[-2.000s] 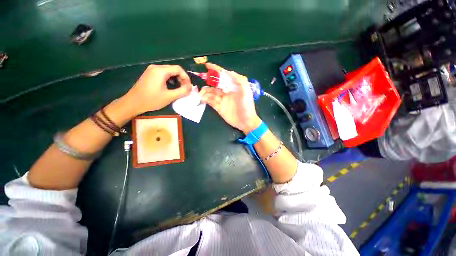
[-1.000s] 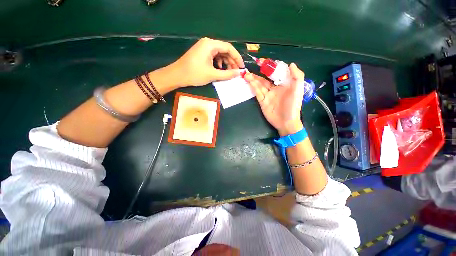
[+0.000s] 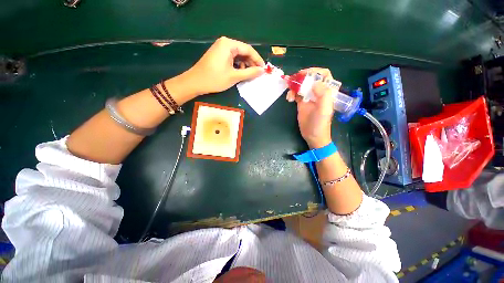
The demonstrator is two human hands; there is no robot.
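My left hand [image 3: 229, 63] pinches the white wiping paper [image 3: 261, 94] by its upper corner, where red glue spots show. My right hand [image 3: 316, 108] is closed around the dispensing syringe [image 3: 326, 92]. The red front end of the syringe points left, at the paper's right edge; I cannot tell if the tip touches it. The blue adapter cap [image 3: 351, 105] is at the syringe's rear, with the clear air hose [image 3: 383, 132] curving down from it. Whether my left hand holds anything else is hidden by its fingers.
An orange-brown framed square pad [image 3: 216, 132] with a white cable [image 3: 169, 185] lies below my left hand. At right stand the blue glue dispenser controller [image 3: 390, 121] and a red bin [image 3: 470, 160] holding a white bottle [image 3: 432, 159] and plastic bags. A person's sleeve [image 3: 479, 199] shows at far right.
My right hand has turned and closed around the syringe, whose rear has moved right and down. The paper has come between the hands, and its lower corner has swung down.
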